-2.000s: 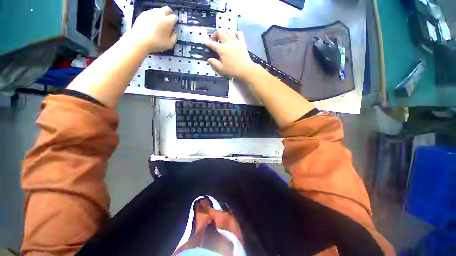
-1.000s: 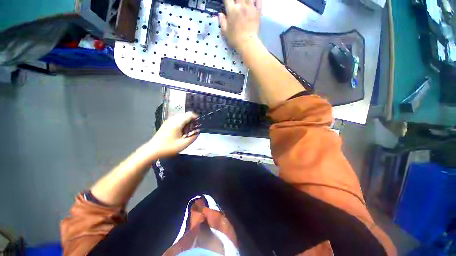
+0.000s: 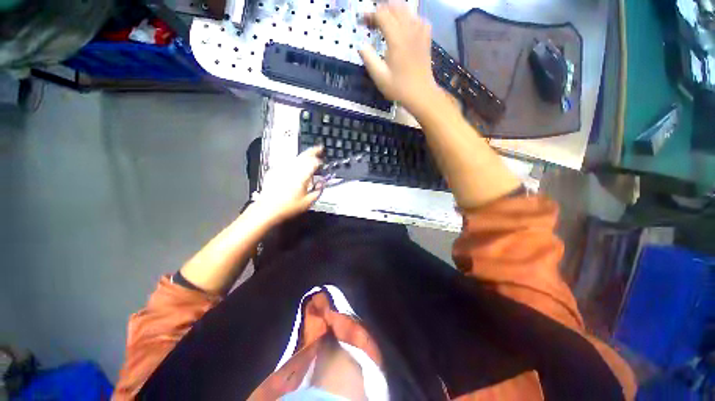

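Note:
My left hand (image 3: pixel 288 185) is low over the left part of the black keyboard (image 3: pixel 368 149), closed around a thin, two-pronged tool (image 3: pixel 339 163) whose tips point right. The tool is too blurred to name. My right hand (image 3: pixel 401 56) is over the right side of the white perforated plate (image 3: pixel 235 48), fingers apart, with nothing seen in it. A black slotted bar (image 3: pixel 317 72) lies along the plate's near edge, its right end partly beneath my right hand. Another black slotted bar (image 3: pixel 480 95) lies slanted between my right forearm and the mouse pad.
The dark mouse pad (image 3: pixel 509 102) bears a black mouse (image 3: pixel 549 69) at the right. The white keyboard tray (image 3: pixel 376 205) is nearest my lap. A green-topped bench (image 3: pixel 644 94) stands at the far right. Blue bins (image 3: pixel 666 305) are on the right.
My left hand left the plate and came down over the keyboard with the thin tool. My right hand moved off the workpiece at the plate's upper part. The view shifted, hiding that part.

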